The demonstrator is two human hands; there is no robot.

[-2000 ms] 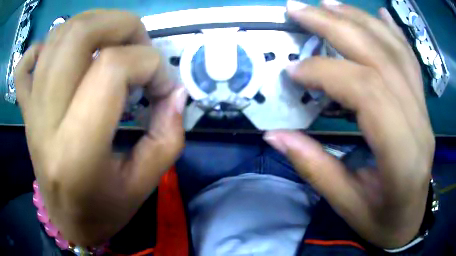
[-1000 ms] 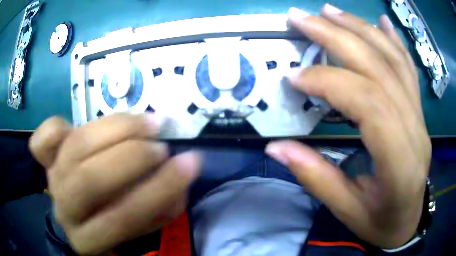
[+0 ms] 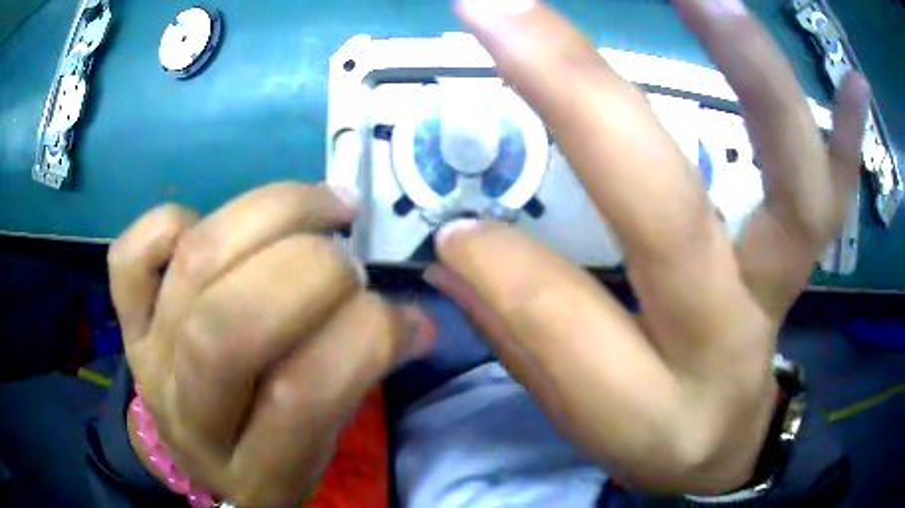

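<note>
A pale silver-white three-ring panel [image 3: 585, 223] lies at the bench's front edge, raised rim at the back. Its left ring [image 3: 541, 164] shows fully, with bluish inside and a rounded centre tongue [image 3: 468, 139]. The other rings are partly or wholly hidden by my right hand. My left hand [image 3: 248, 308] is blurred and curled at the panel's lower left corner, a fingertip over its left end; whether it holds anything is hidden. My right hand [image 3: 635, 317] is spread over the panel, thumb tip at the left ring's lower edge, index finger reaching past the rim.
A round white disc [image 3: 187, 42] with a dark edge lies on the blue-green bench [image 3: 248, 129], back left. A narrow silver strip [image 3: 69, 104] lies at the far left and another strip [image 3: 832, 50] at the far right. My lap is below the bench edge.
The panel has moved right, bringing its left ring near the middle. My right thumb has moved left to that ring, its fingers now spread wider. My left hand stays curled near the panel's left part.
</note>
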